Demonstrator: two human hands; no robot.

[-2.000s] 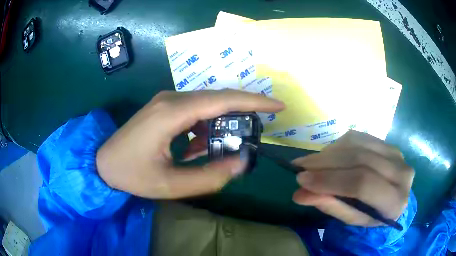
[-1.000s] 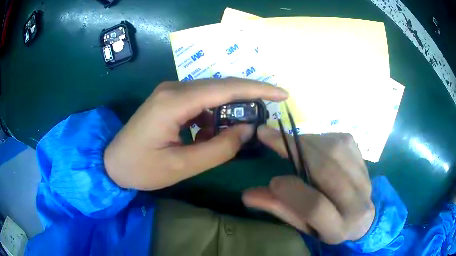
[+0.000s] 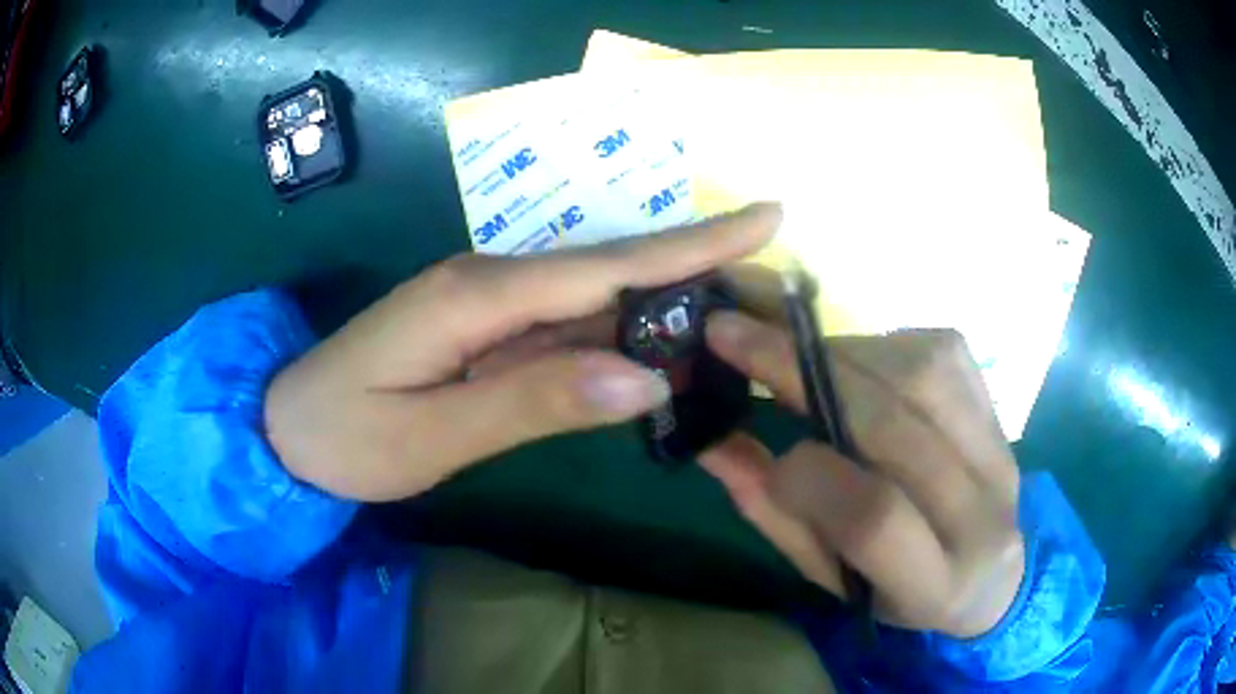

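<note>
A black watch housing (image 3: 689,386) is held between both hands, tilted and slightly blurred, with small electronics and a bright square patch showing inside. My left hand (image 3: 447,373) grips its left side with thumb and fingers. My right hand (image 3: 895,475) touches its right side with the fingertips and also holds dark tweezers (image 3: 816,359), which point up and away from the housing. Part of the housing is hidden by the fingers. Behind the hands lie white sheets with blue 3M print (image 3: 569,170) and a pale yellow sheet (image 3: 868,149), glaring white in places.
An open black housing (image 3: 305,138) lies at upper left on the dark green bench (image 3: 190,244). A smaller black unit (image 3: 77,92) lies at far left. Another black piece (image 3: 277,11) is cut off at the top. A worn white strip (image 3: 1139,115) runs at upper right.
The housing has tilted and moved right between the hands. My right hand has come from working with the tweezer tips at the housing to holding it with the fingers; the tweezers now point upward.
</note>
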